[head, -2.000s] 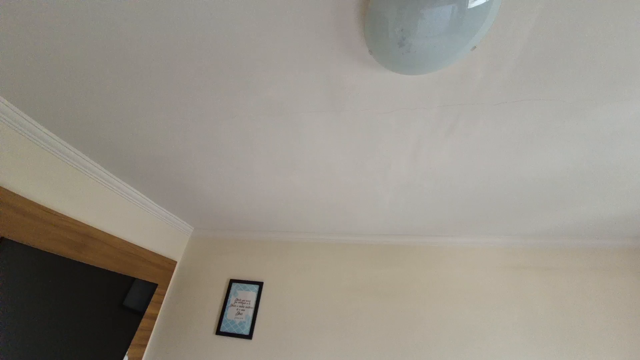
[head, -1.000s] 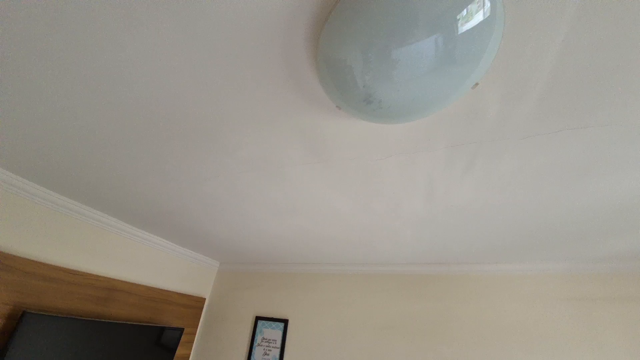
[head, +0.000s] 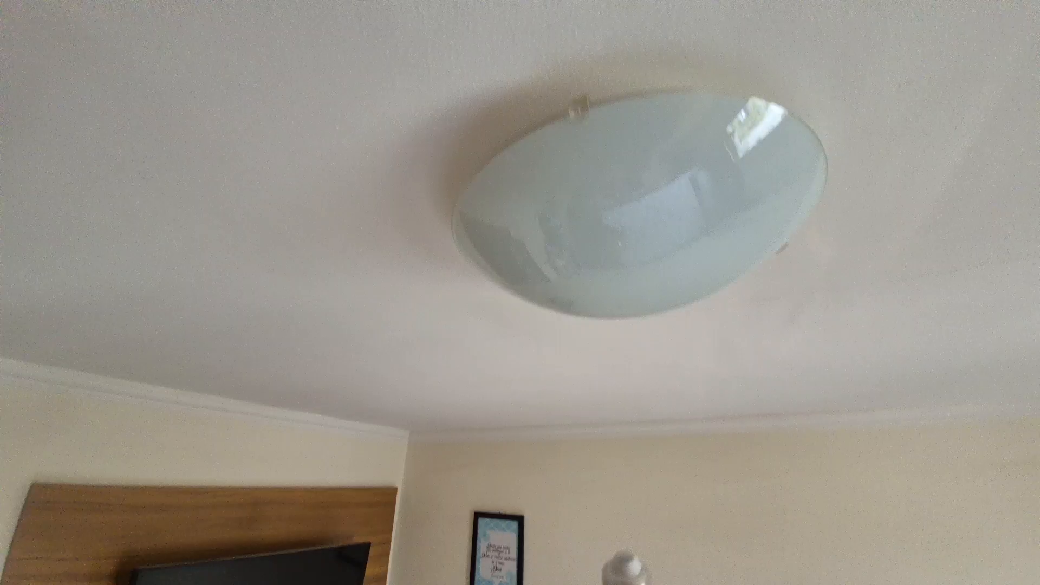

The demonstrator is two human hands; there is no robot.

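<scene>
Neither my left hand nor my right hand is in the head view. A frosted glass ceiling lamp shade [head: 642, 207] is fixed to the white ceiling [head: 244, 203] by small clips at its rim, and bright reflections show on the glass. At the bottom edge, right of centre, the rounded top of a white object [head: 626, 568] shows; the rest of it is cut off, and what it is I cannot tell.
A wooden wall panel [head: 203, 520] with a black television screen [head: 260, 567] stands at the lower left. On the cream wall [head: 772, 504] hangs a black-framed picture [head: 498, 548] bearing writing. A white moulding [head: 650, 426] runs along the ceiling edge.
The view has shifted, so the whole lamp shade now shows, where earlier its top was cut off. The white rounded top at the bottom edge has come into view.
</scene>
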